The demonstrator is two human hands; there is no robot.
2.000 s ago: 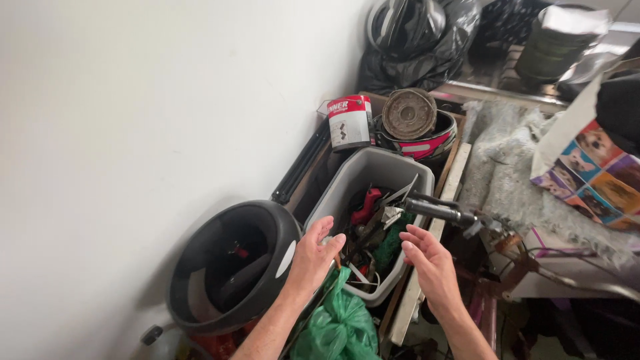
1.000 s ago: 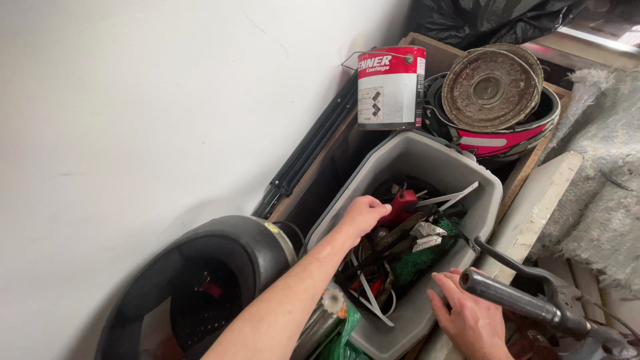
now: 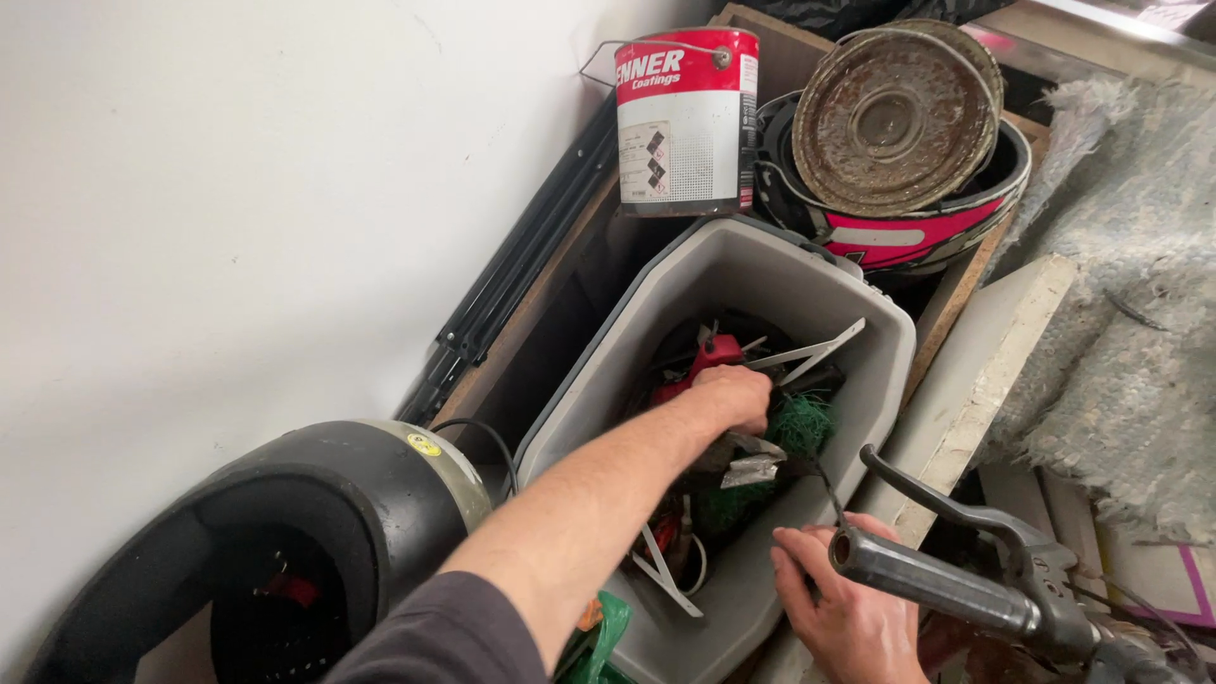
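Note:
My left hand (image 3: 736,394) reaches down inside a grey plastic bin (image 3: 594,408), its fingers curled among jumbled items; what they grip is hidden. Just above it lies a red plastic object (image 3: 714,353). White metal brackets (image 3: 807,353) lean on either side of the bin's contents. Green netting (image 3: 803,425) and a crumpled silvery piece (image 3: 752,469) are right beside and below that hand. My right hand (image 3: 845,603) is at the bin's near right edge, partly behind a bicycle handlebar end (image 3: 936,579); a thin dark strand runs to its fingertips, and whether it holds this I cannot tell.
A paint can (image 3: 686,123) stands behind the bin, beside a helmet (image 3: 912,233) with a rusty-lidded can (image 3: 888,119) in it. A black helmet (image 3: 380,494) sits at the left by the wall. A brake lever (image 3: 959,513), a pale board (image 3: 978,389) and woven matting (image 3: 1121,332) are at the right.
My left hand has moved from above the bin down into its contents. My right hand was open over the bin's right side two seconds ago and is now lower, by its edge. The view has moved closer.

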